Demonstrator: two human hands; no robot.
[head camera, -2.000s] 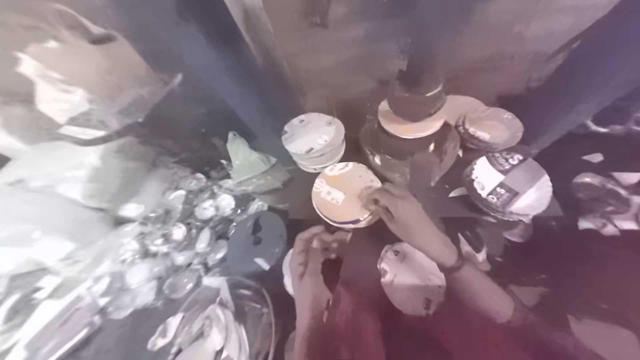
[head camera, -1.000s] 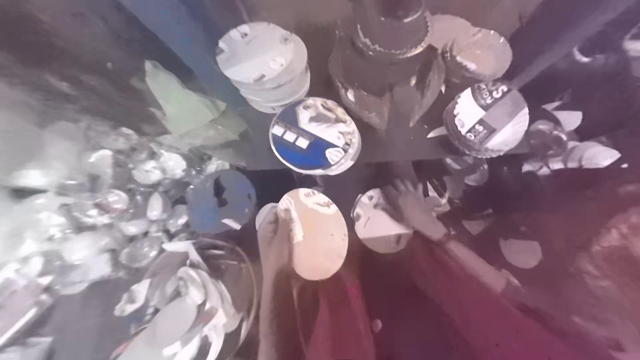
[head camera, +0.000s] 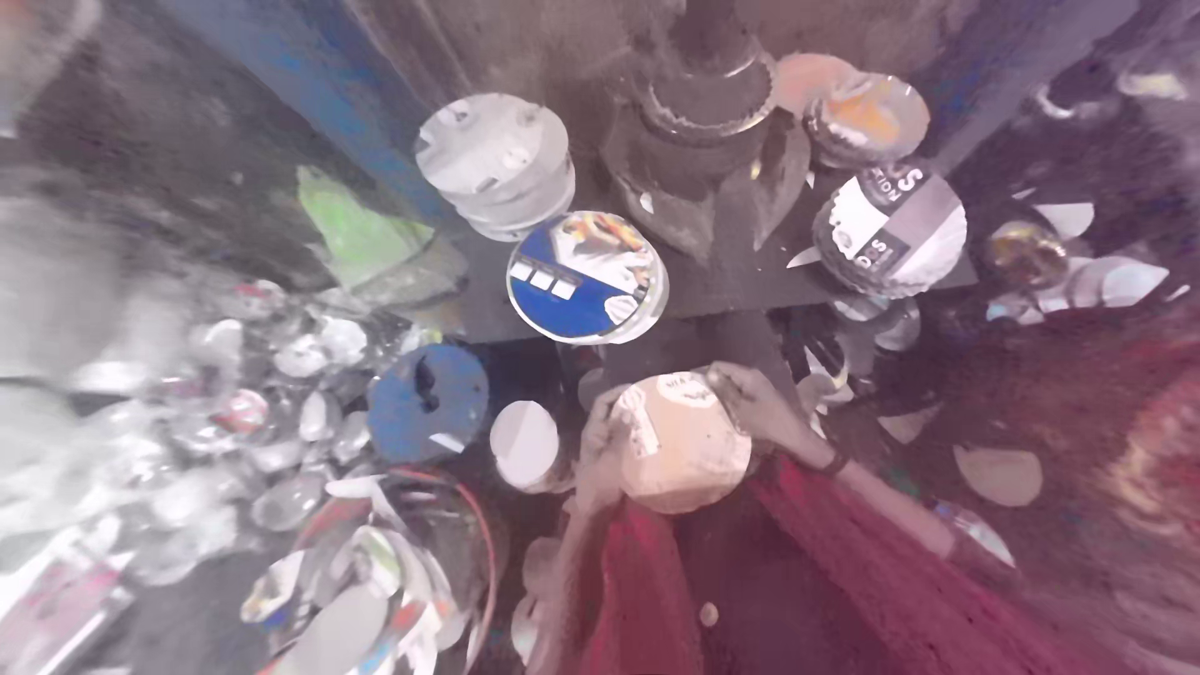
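My left hand (head camera: 600, 450) and my right hand (head camera: 755, 403) hold a round, peach-coloured printed disc (head camera: 684, 450) by its left and upper right edges. Just beyond it, on a dark bench, lies a stack of round discs with a blue and white printed top (head camera: 586, 277). A stack of whitish discs (head camera: 497, 155) stands behind that one to the left. Farther right is a stack with a grey and white printed top (head camera: 895, 230). A white round piece (head camera: 525, 442) is near my left hand. The material of the discs cannot be told.
A round container (head camera: 487, 525) full of scraps stands at lower left. Beside it are a blue round lid-like thing (head camera: 428, 403) and a heap of shiny round pieces (head camera: 187, 431). A dark machine part (head camera: 703, 178) rises behind the bench; cut scraps (head camera: 998, 473) lie at right.
Both hands were apart at the stack, now topped blue and white, which had a peach-coloured top. My left hand then held a peach-coloured disc alone; my right hand has moved from a pale disc to it.
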